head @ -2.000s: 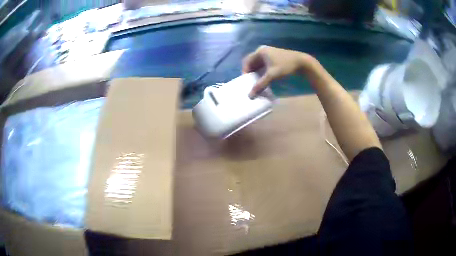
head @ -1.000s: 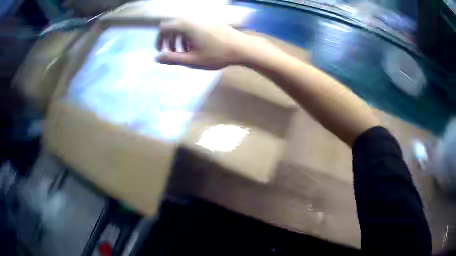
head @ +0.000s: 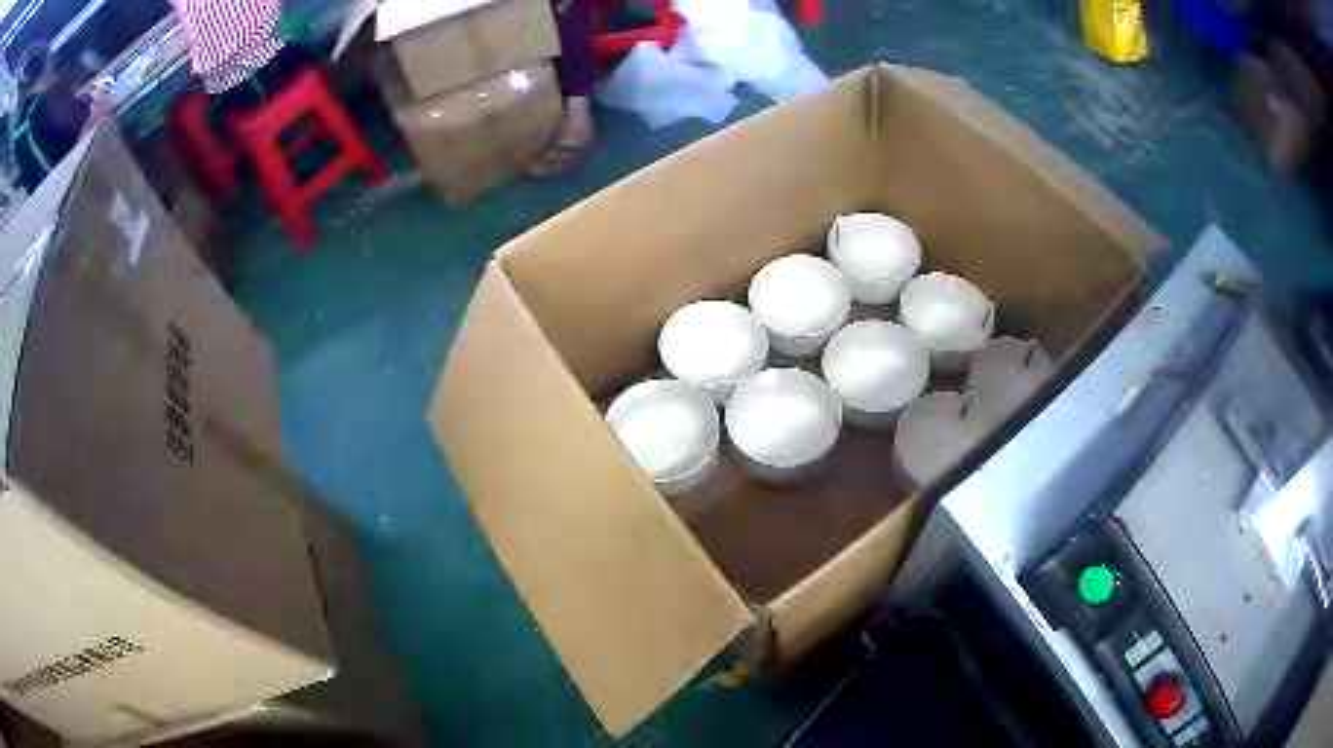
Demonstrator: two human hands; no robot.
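Note:
An open brown carton (head: 585,585) stands in the middle of the view. White round plastic housings (head: 784,421) stand in rows inside it, several of them, with gaps of bare carton floor at the front. Some at the right side show a thin dark slot and lie in the shade of the carton wall. Neither of my hands is in the picture.
The machine's grey metal plate (head: 1213,482) is at the right, with a green button (head: 1096,585) and a red button (head: 1165,699). A tall closed-looking carton (head: 161,439) stands left. Red stools (head: 307,146), a stacked carton (head: 483,124) and a person's striped clothing (head: 230,37) are behind.
The view has swung from the bench and the film-filled carton to the housing carton left of the machine. My hand and forearm, seen earlier, have left the picture.

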